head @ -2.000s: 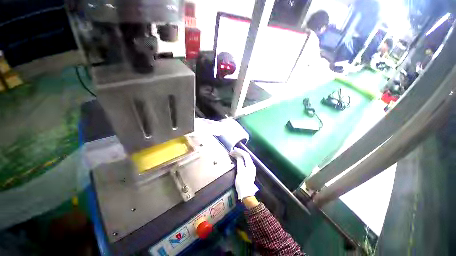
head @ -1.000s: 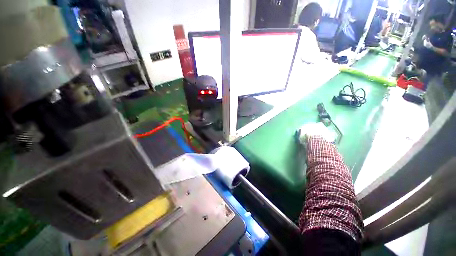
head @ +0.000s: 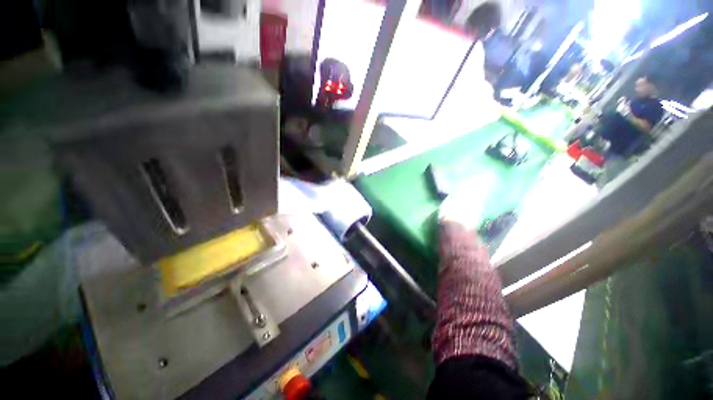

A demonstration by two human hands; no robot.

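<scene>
My right hand (head: 467, 195), in a white glove and blurred, is over the green belt (head: 395, 195) at right. A black power adapter (head: 436, 181) stands out at its fingertips, turned at an angle; the hand appears to grip it. Its dark cable (head: 499, 225) shows to the right of the hand. My left hand is not in view. The yellow-lined fixture (head: 213, 262) has no adapter in it and lies under the grey ultrasonic horn (head: 188, 156). A slotted clamp bar (head: 254, 311) is at its front.
The film roll (head: 348, 209) sits on a metal rod (head: 395, 267) between press and belt. A red emergency stop (head: 295, 385) is on the press front. Another coiled adapter (head: 508, 148) lies farther up the belt. A grey post (head: 375, 86) and a large curved frame (head: 594, 215) flank the belt. People are behind.
My right hand moved from the film roll to the belt and the adapter there. The adapter has turned and shifted toward the belt's left edge. The camera view swung right, then partly back.
</scene>
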